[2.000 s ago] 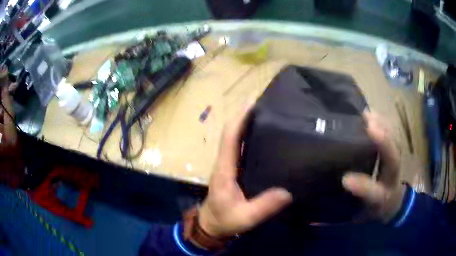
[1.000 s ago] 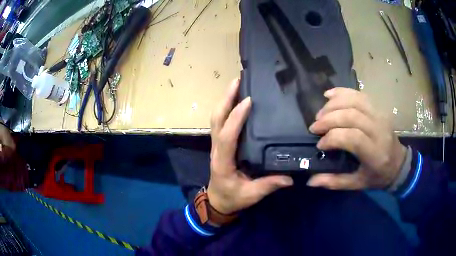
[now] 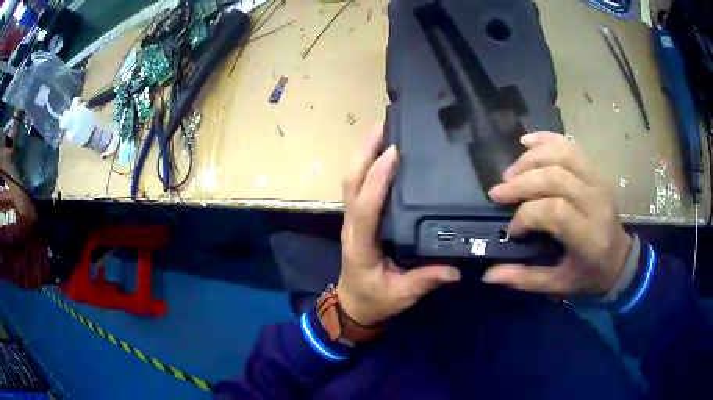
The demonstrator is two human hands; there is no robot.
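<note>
The black speaker cabinet (image 3: 469,148) lies with its microphone-shaped recess and round hole facing up. Its near end sticks out over the bench's front edge, and its far end is cut off by the picture's top. The port panel (image 3: 478,239) at the near end shows a USB-like socket, a small white label and a round socket. My left hand (image 3: 381,234) grips the cabinet's near left corner, thumb under the panel. My right hand (image 3: 559,215) grips the near right corner, fingers on the top face and thumb below the panel.
A long black microphone (image 3: 205,70), blue-handled cutters (image 3: 148,152), scrap circuit boards (image 3: 141,78) and a white bottle (image 3: 87,129) lie left. Tweezers (image 3: 627,76) and a dark blue screwdriver (image 3: 678,101) lie right. A red stool (image 3: 117,269) stands below left, near another person's arm (image 3: 17,226).
The cabinet was raised and tilted in a blurred view; it now lies flat with the port panel facing me. Both hands have kept hold of it. The view has tilted down.
</note>
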